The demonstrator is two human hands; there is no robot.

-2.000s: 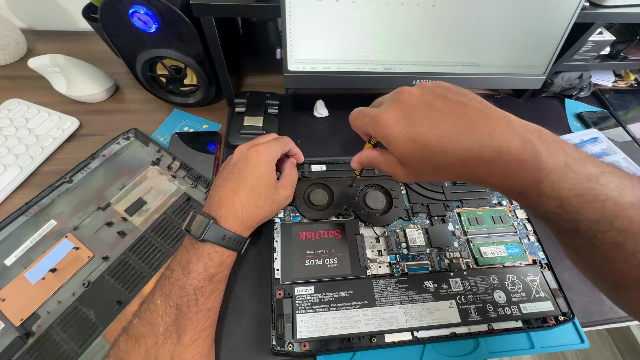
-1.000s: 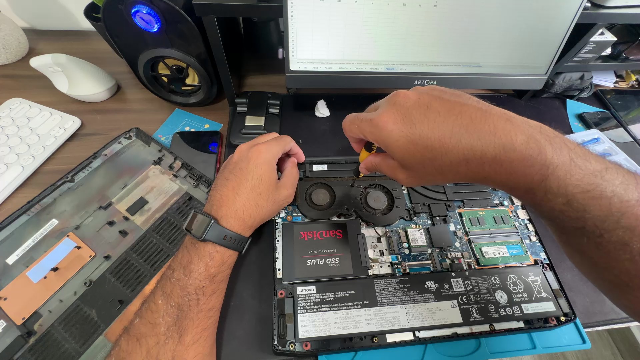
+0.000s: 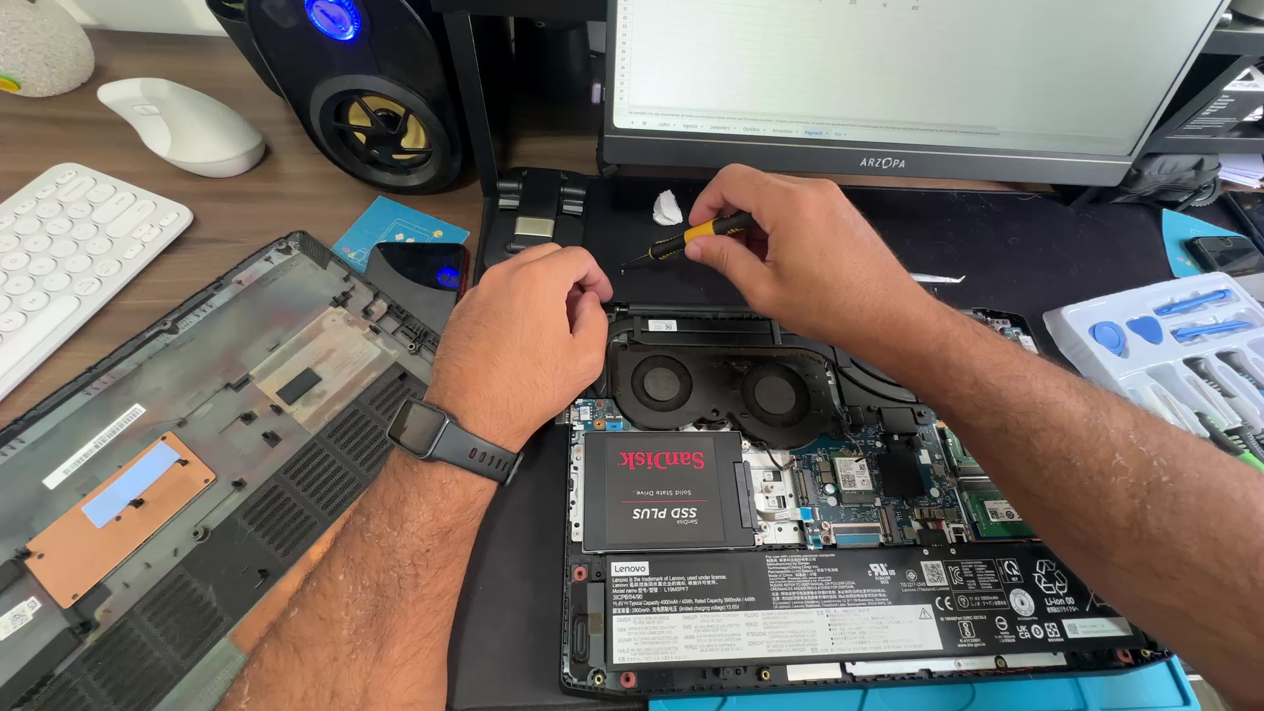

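Observation:
An opened Lenovo laptop lies before me, its battery [image 3: 859,607] along the near edge, a SanDisk solid state drive [image 3: 664,491] at left and a dual fan assembly [image 3: 726,390] behind it. My right hand [image 3: 790,237] holds a black and yellow precision screwdriver [image 3: 699,237] nearly level above the mat behind the laptop, its tip pointing left; a tiny bit shows at the tip, too small to identify. My left hand [image 3: 538,341] rests at the laptop's back left corner, thumb and fingertips close together; whether something is between them is hidden.
The removed bottom cover [image 3: 326,385] lies at left, near a white keyboard [image 3: 79,247] and mouse [image 3: 183,128]. A speaker [image 3: 370,109] and monitor [image 3: 879,163] stand behind. A white tool tray [image 3: 1136,316] is at right; crumpled white material [image 3: 667,207] and tweezers [image 3: 936,278] lie on the mat.
My right hand has lifted the screwdriver from the fan area and tilted it from steep to nearly level, behind the laptop. My left hand has stayed at the back left corner.

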